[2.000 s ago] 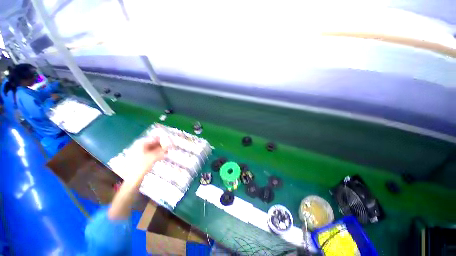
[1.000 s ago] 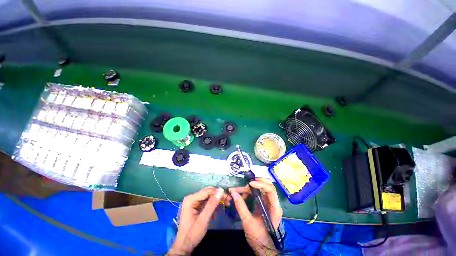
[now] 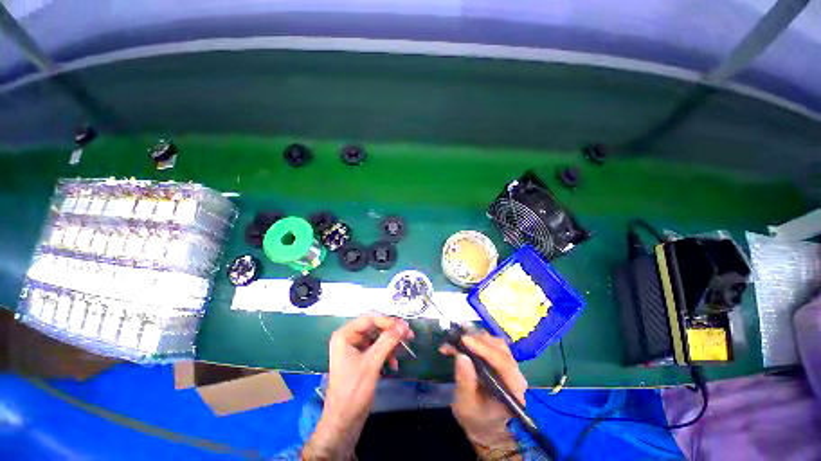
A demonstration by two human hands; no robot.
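My right hand [image 3: 489, 387] holds a black soldering iron [image 3: 506, 393], its thin metal tip pointing up and left toward the white disc. The white disc [image 3: 410, 293] with dark spots lies on the white strip [image 3: 354, 299]. My left hand [image 3: 362, 363] is just below the strip, thumb and fingers pinching a tiny thin part [image 3: 409, 348], too small to name. The green solder spool [image 3: 288, 240] stands left of centre, with a thin wire curving down near the bench edge. A black disc [image 3: 305, 291] lies on the left part of the strip.
Right of the disc are a round tin [image 3: 469, 258], a blue tray [image 3: 563, 311] with a yellow sponge [image 3: 513, 303], a fan [image 3: 536, 219] and a soldering station [image 3: 691, 302]. Blister trays [image 3: 125, 266] lie left, above a cardboard box [image 3: 241, 385]. Black discs surround the spool. A purple sleeve [image 3: 752, 410] shows lower right.
The view has swung from the far-left trays to the bench centre. Since one second ago, my hands have moved apart, and the iron now leans toward the disc from the lower right.
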